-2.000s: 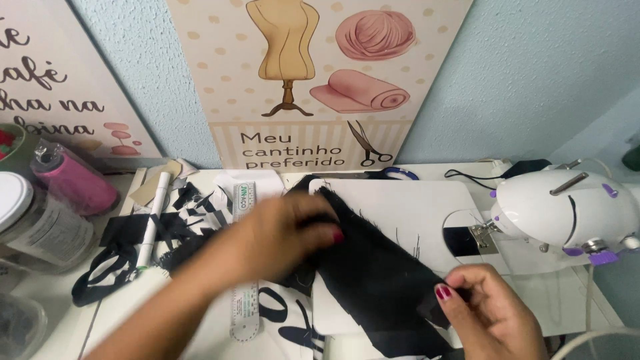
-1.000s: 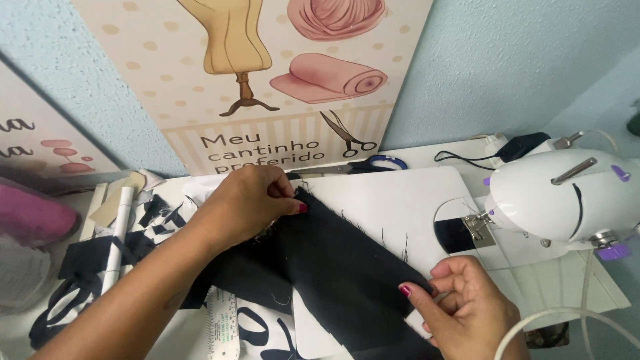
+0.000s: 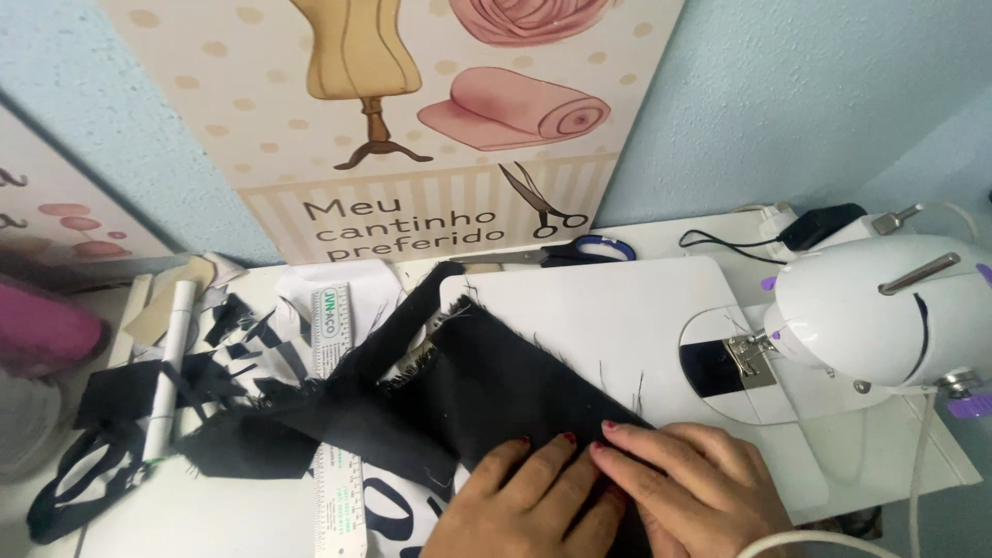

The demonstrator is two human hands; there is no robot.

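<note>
A black cloth with frayed edges (image 3: 511,380) lies over the white extension table (image 3: 620,310) of a small white sewing machine (image 3: 876,310). My left hand (image 3: 527,496) rests on the lower part of the cloth with its fingers bent over it. Close against it, my right hand (image 3: 690,484) touches the cloth's right edge; its thumb is partly hidden. Whether either hand pinches the cloth cannot be told. The machine's presser foot (image 3: 752,353) stands right of the cloth, beside a dark patch on its plate. A metal ruler (image 3: 333,496) passes beneath the black cloth.
Black and white fabric scraps (image 3: 256,349) and a white marker-like stick (image 3: 169,372) lie at left, near a pink container (image 3: 46,322). Blue-handled scissors (image 3: 573,252) lie behind the extension table. A pale cable (image 3: 814,542) crosses the lower right. Illustrated panels (image 3: 434,178) lean on the wall.
My left hand has moved from the cloth's upper corner down beside my right hand. The upper corner is let go and lies on the extension table.
</note>
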